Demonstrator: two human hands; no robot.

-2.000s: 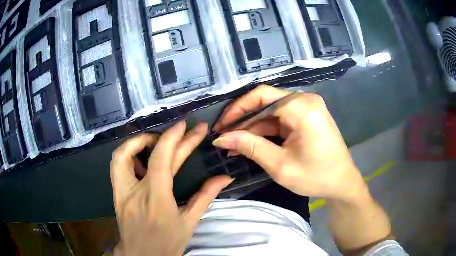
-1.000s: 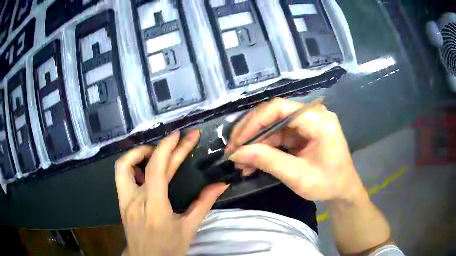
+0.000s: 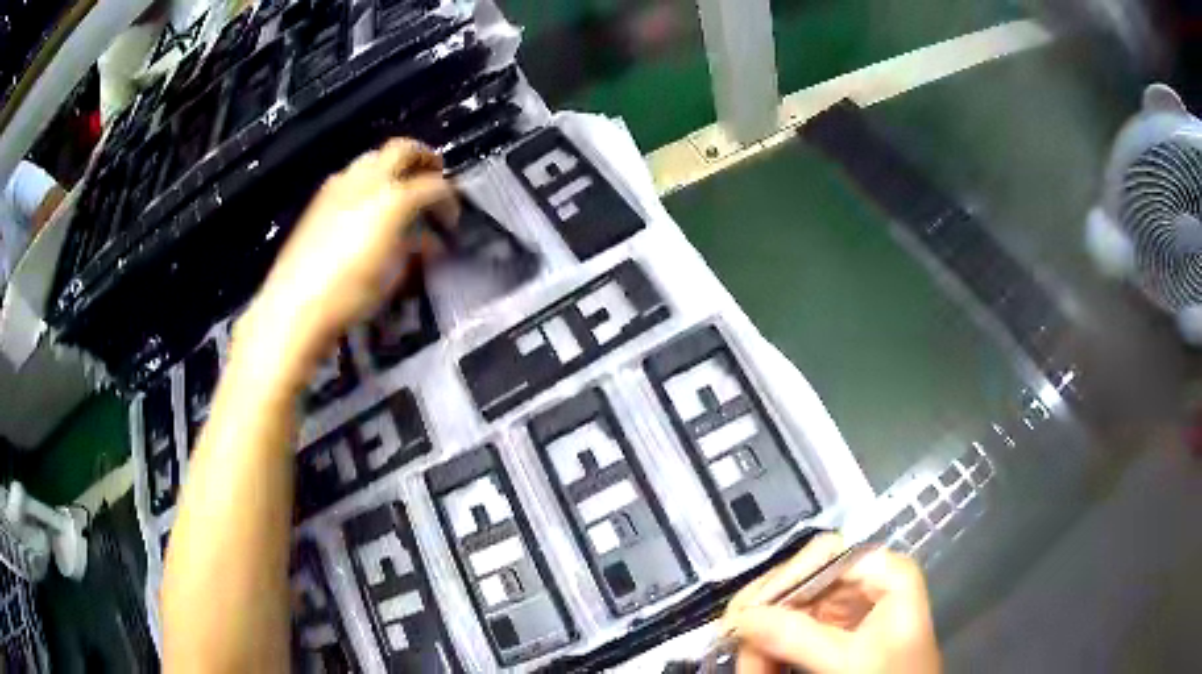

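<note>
The whitish blister tray lies across the bench, with rows of black phone frames in its pockets. My left hand reaches over the upper part of the tray. Its fingers are closed on the near end of a dark phone frame, which is tilted above its pocket; both are blurred. My right hand is low at the tray's near right corner, cut off by the bottom edge. It holds slim tweezers pen-like, pointing down and left. Whether the tips hold anything cannot be told.
A thick stack of black trays stands behind the working tray. A pale-celled sheet lies right of the tray's near corner. A small fan is at the far right; a pale post stands at the back. Part of another person shows at left.
The view has swung up over the tray. My left hand has left the bench edge and reached to the upper pockets, taking hold of a frame. My right hand still has the tweezers.
</note>
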